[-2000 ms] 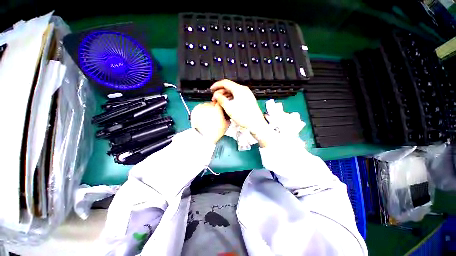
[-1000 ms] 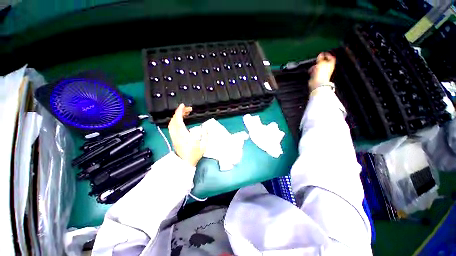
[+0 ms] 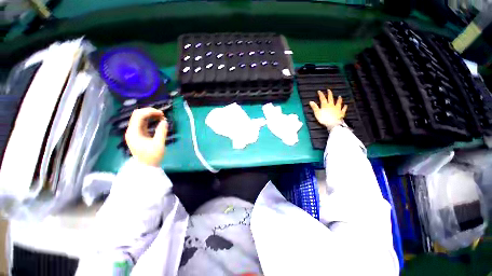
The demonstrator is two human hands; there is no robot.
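Note:
My left hand [image 3: 144, 137] is curled over the pile of black tubes [image 3: 171, 129], thumb and fingers bent towards each other; dark shapes show between them, and blur hides whether it grips one. My right hand [image 3: 329, 111] is spread open and empty over the slotted black tray [image 3: 318, 89]. One black tube [image 3: 319, 69] lies across the tray's far end. The dotted black tray [image 3: 234, 75] stands at the back centre, with rows of bright-dotted parts.
Two crumpled white cloths [image 3: 235, 125] lie on the green mat [image 3: 259, 156]. A white cable [image 3: 192, 137] runs beside them. A purple-blue fan [image 3: 130, 73] stands at back left. Plastic-wrapped white trays [image 3: 40, 118] are at left, stacked black trays [image 3: 415, 91] at right, a blue crate [image 3: 302, 191] below the bench edge.
My left hand has moved left from beside the cloth to the tube pile. My right hand has moved nearer from the slotted tray's far end, and its fingers have spread.

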